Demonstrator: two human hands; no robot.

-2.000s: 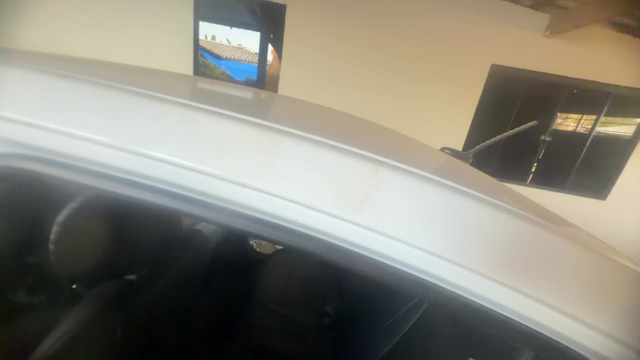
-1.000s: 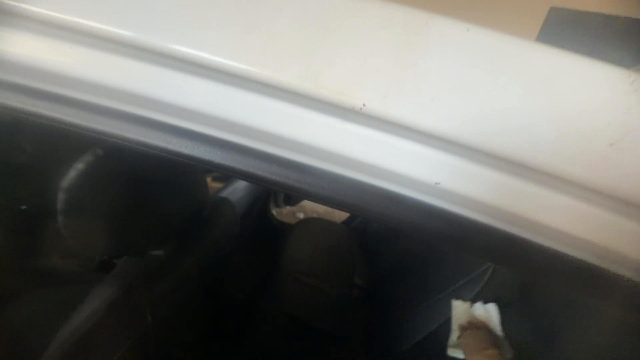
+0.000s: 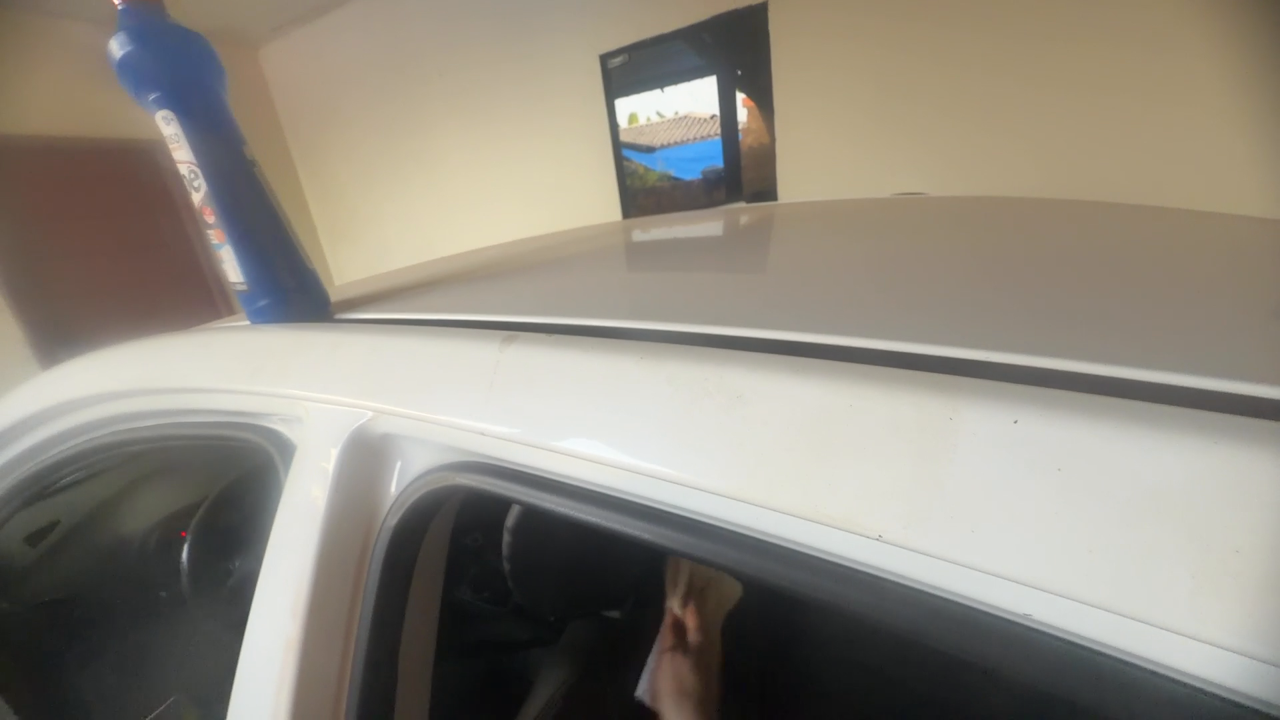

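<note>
My right hand [image 3: 692,650] shows at the lower middle of the head view, wrist at the bottom edge, closed around a crumpled white cloth [image 3: 712,588]. It appears against the dark side window [image 3: 860,650] of a white car, just below the upper window frame; whether it is seen directly or as a reflection is not certain. My left hand is out of view. On the car's roof edge, at the upper left, a blue plastic bottle [image 3: 235,190] with a printed label stands on its base, its reddish top cut off by the image edge.
The white roof [image 3: 900,270] curves across the view, with a dark groove [image 3: 800,347] along its side. A white pillar [image 3: 300,560] separates the two side windows. Behind the car are a cream wall [image 3: 450,130], a dark-framed window [image 3: 745,110] and a reddish-brown panel [image 3: 90,230].
The view has swung, bringing the blue bottle and front pillar into sight. The hand with the white cloth, absent two seconds ago, appeared low in the view one second ago.
</note>
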